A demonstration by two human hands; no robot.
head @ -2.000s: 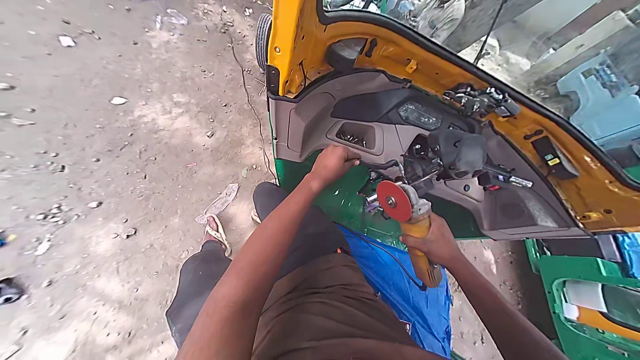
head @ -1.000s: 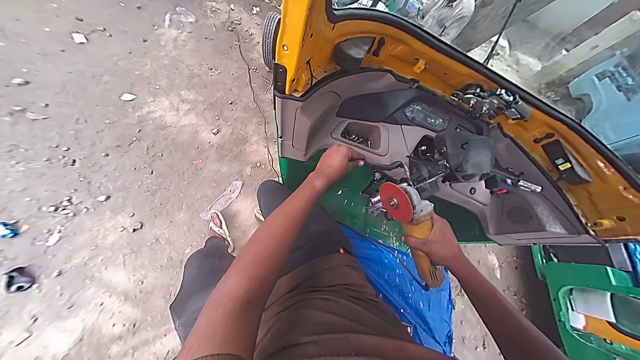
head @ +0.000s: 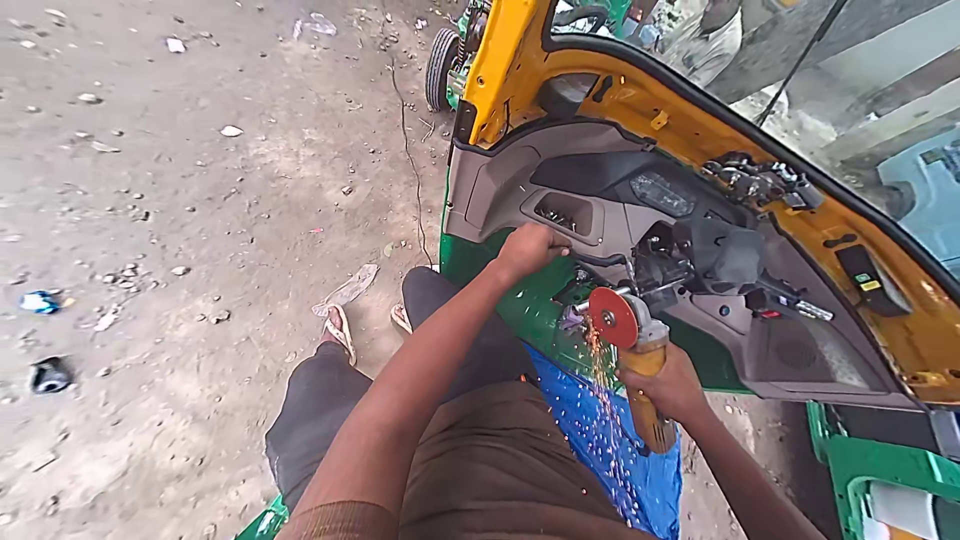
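Note:
My right hand (head: 667,381) grips the yellow body of an angle grinder (head: 646,397), fitted with a red cutting disc (head: 613,318). The disc meets a metal rod or tube (head: 600,300) low in front of the dashboard, and sparks stream down from it. My left hand (head: 534,249) is closed near the front of the grey dashboard (head: 487,195), just below an open tray (head: 564,214) of small metal parts. Whatever lies within its fingers is hidden; a dark bar or lever (head: 600,259) runs beside it. A green floor panel (head: 532,300) lies under both hands.
The yellow vehicle frame (head: 645,97) curves around the dashboard. A blue sheet (head: 600,442) lies below the grinder. A cable (head: 409,150) crosses the dirt ground at left, near a wheel (head: 442,69). A green vehicle part (head: 877,457) stands at lower right. A person (head: 705,37) shows beyond the windscreen.
A dense stream of orange sparks now falls from the disc over the blue sheet; earlier only faint specks showed. Both hands keep nearly the same places.

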